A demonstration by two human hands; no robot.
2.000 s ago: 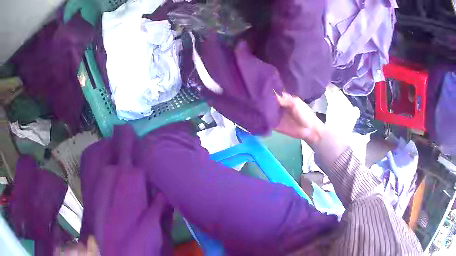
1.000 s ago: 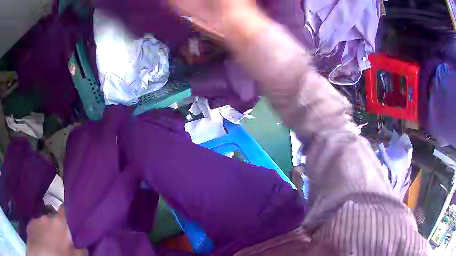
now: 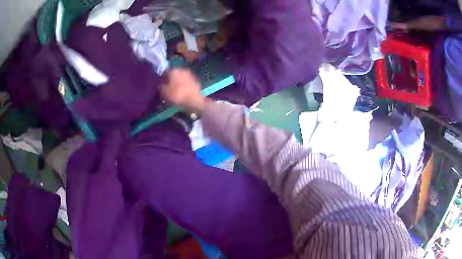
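Note:
My right hand (image 3: pixel 183 91) reaches forward over the green basket's (image 3: pixel 215 87) near rim. It is closed on the edge of a dark purple cloth piece (image 3: pixel 116 66), which hangs loosely over the basket and shows a white strip (image 3: pixel 83 66) at its left side. The fingertips are blurred. More purple cloth (image 3: pixel 197 184) lies across my lap. My left hand is not in the picture. White crumpled cloth (image 3: pixel 152 43) shows in the basket, partly covered by the purple piece.
A purple cloth heap (image 3: pixel 283 45) lies beyond the basket, with lavender cloth (image 3: pixel 349 30) to its right. A red stool (image 3: pixel 405 71) stands at right, near another person's arm (image 3: pixel 425 23). White pieces (image 3: pixel 334 126) lie right of my forearm. A blue plastic thing (image 3: pixel 215 154) shows under my forearm.
My right hand has moved from the right to the basket's near rim, with purple cloth now spread to its left. My left hand, at the lower left before, has left the picture.

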